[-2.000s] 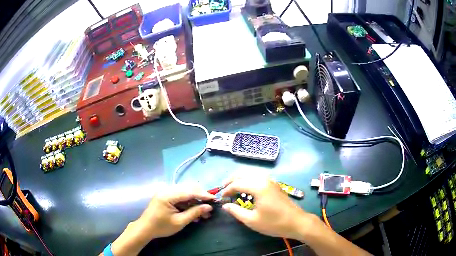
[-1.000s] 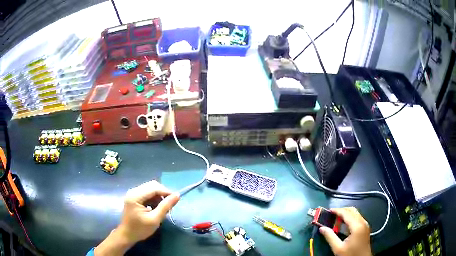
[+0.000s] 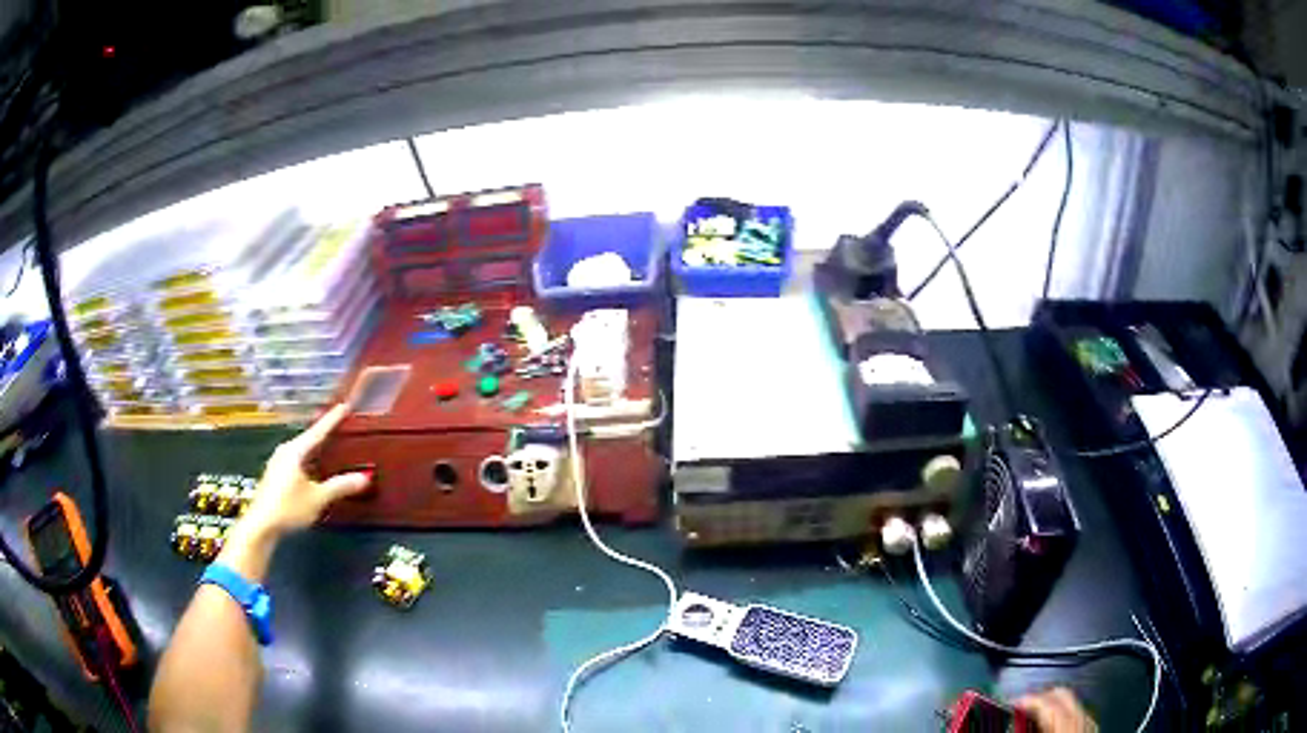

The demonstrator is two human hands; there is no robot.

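My left hand (image 3: 298, 484), with a blue wristband, is at the front left of the dark red test power box (image 3: 409, 487). Its thumb is at the red switch and its index finger reaches up to the box's top edge; it holds nothing. My right hand (image 3: 1056, 712) is at the bottom edge, mostly cut off, with its fingers on the right end of the red USB tester (image 3: 986, 713). The board with the red clip is out of view below. A single charger board (image 3: 403, 576) lies in front of the box.
Charger boards (image 3: 205, 537) stand in rows at left beside the multimeter (image 3: 83, 594). The flat inline strip (image 3: 791, 643) lies mid-mat on its white cable (image 3: 602, 549). The bench instrument (image 3: 817, 494), fan (image 3: 1021, 537) and black tray with papers (image 3: 1233, 501) stand at right.
My left hand has moved from the white cable up and left to the red box's switch. My right hand stays at the tester. The view has tilted up, so the clipped board has left the picture.
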